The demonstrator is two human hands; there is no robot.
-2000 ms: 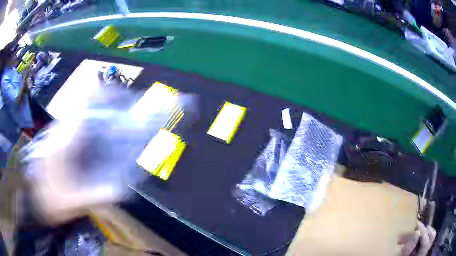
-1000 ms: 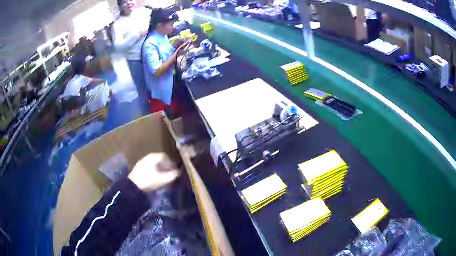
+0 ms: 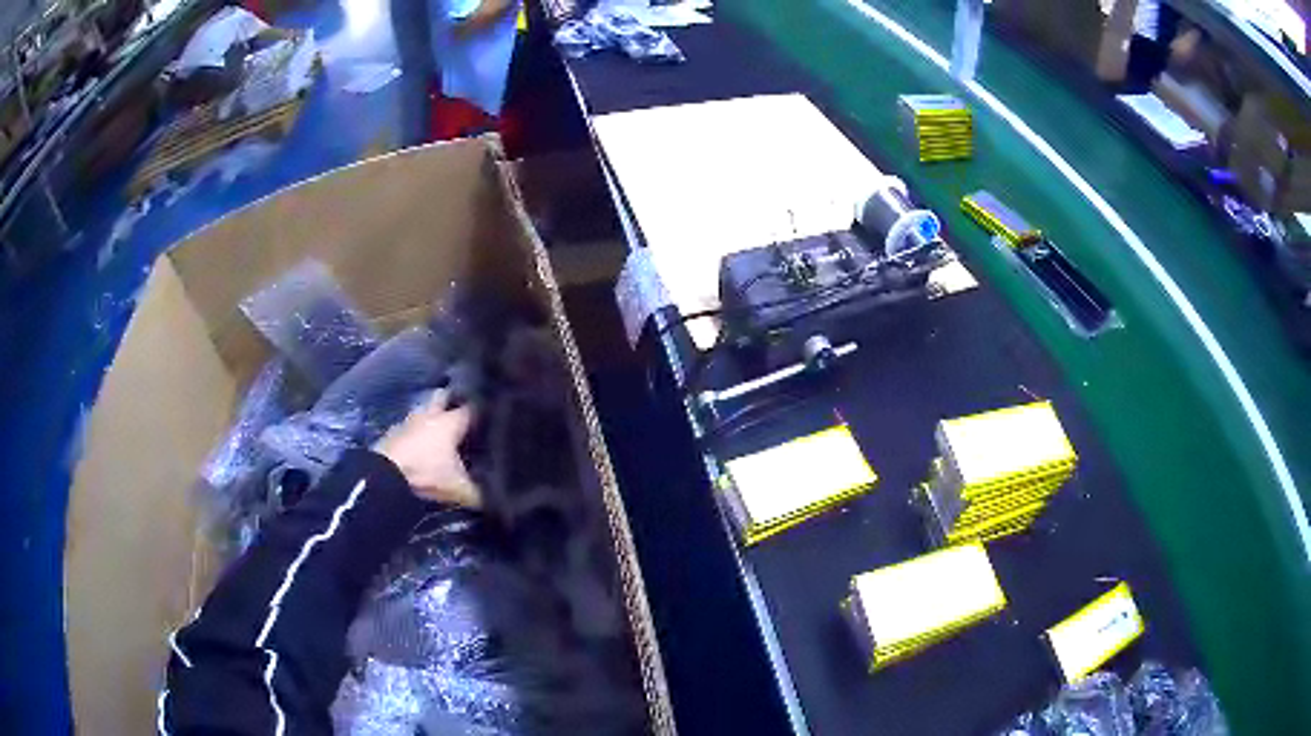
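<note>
My left hand [image 3: 434, 453], in a black sleeve with white piping, reaches into a large open brown carton [image 3: 122, 475] at the left. Its thumb and fingers are apart against dark bagged housings [image 3: 532, 460]. The area by the fingertips is dark and blurred, so I cannot tell whether they grip one. Crinkled clear plastic bags [image 3: 431, 633] lie around and below the hand. My right hand is not in view.
Battery stacks [image 3: 927, 597] with yellow edges stand on the black bench right of the carton. Behind them is a solder wire feeder [image 3: 805, 281] by a cardboard sheet [image 3: 719, 158]. A black case [image 3: 1064, 281] lies on the green belt [image 3: 1150, 417]. A person [image 3: 475, 51] stands beyond the carton.
The view has tilted down over the carton. My left hand has gone from blurred above the bags to down among the dark ones. The person beyond is now mostly cut off.
</note>
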